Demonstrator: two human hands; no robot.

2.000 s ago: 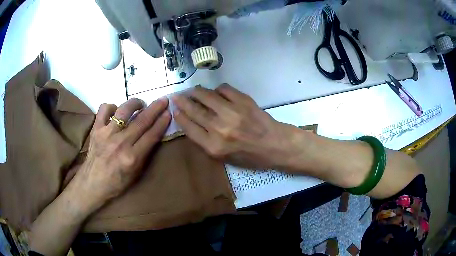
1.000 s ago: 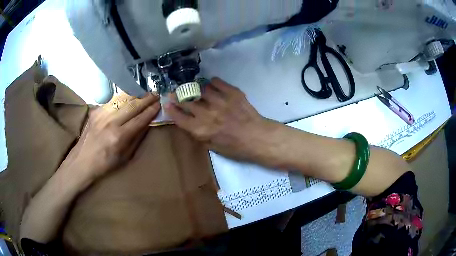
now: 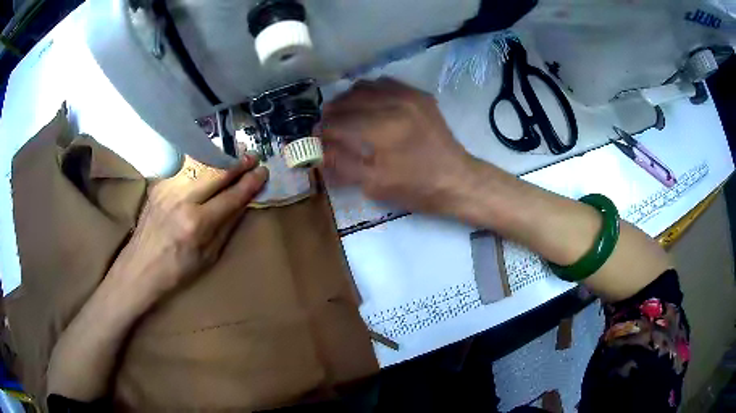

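Note:
The brown cloth garment (image 3: 242,323) lies on the table and hangs over its front edge. A white patch (image 3: 286,184) with a pale brown edge lies at its top, beside the presser foot (image 3: 257,147). My left hand (image 3: 190,218) lies flat on the cloth, fingertips on the patch close to the foot. My right hand (image 3: 387,145) is blurred, to the right of the cream dial (image 3: 303,152); its fingertips are partly behind the dial, so whether they hold anything cannot be told.
The sewing machine head (image 3: 363,36) spans the top. Black shears (image 3: 529,113) lie beside a pale thread tuft (image 3: 476,60). Pink-handled snips (image 3: 646,157) lie at the right. A small pale rectangle with a brown edge (image 3: 489,266) lies near the printed ruler (image 3: 420,310).
My right hand has moved off the cloth and patch, up and right, uncovering the patch. The garment has moved up to the foot, with my left hand on it.

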